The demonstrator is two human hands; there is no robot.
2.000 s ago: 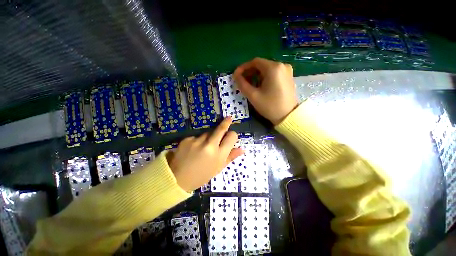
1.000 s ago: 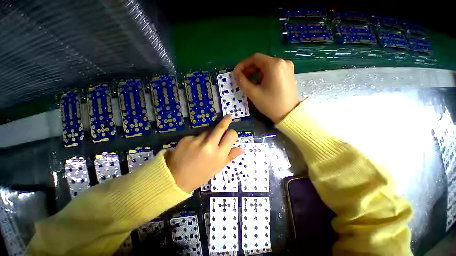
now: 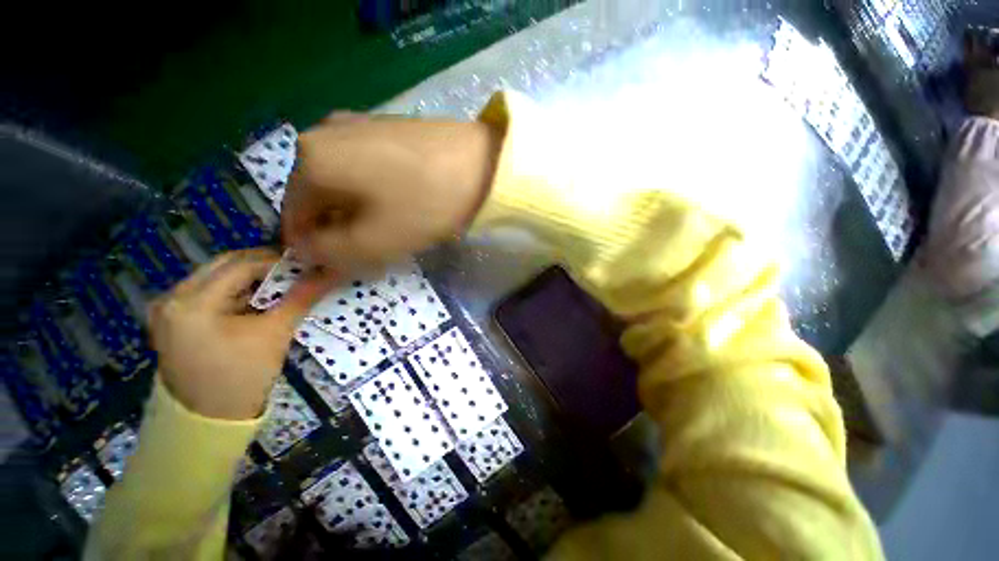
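A white dotted metal dome sheet (image 3: 276, 283) is between my hands, above the boards. My left hand (image 3: 219, 329) pinches it between thumb and fingers. My right hand (image 3: 383, 186) is blurred, with curled fingertips close to the same sheet; whether they grip it is unclear. A circuit board covered by a white dotted sheet (image 3: 268, 162) is at the end of the back row, partly behind my right hand. Uncovered blue keypad boards (image 3: 146, 250) continue to the left. A carrier sheet with several dome pieces (image 3: 429, 400) lies over the nearer boards.
A black smartphone (image 3: 570, 348) lies right of the rows. Covered boards (image 3: 353, 502) are in front. A pale strip and green surface (image 3: 274, 66) run behind. Dotted sheets (image 3: 844, 137) and a person's sleeve (image 3: 969, 208) are at far right, past strong glare.
The view has turned and shifted right, showing another person. My hands have left the covered board and come together at a dome sheet, now pinched by my left hand.
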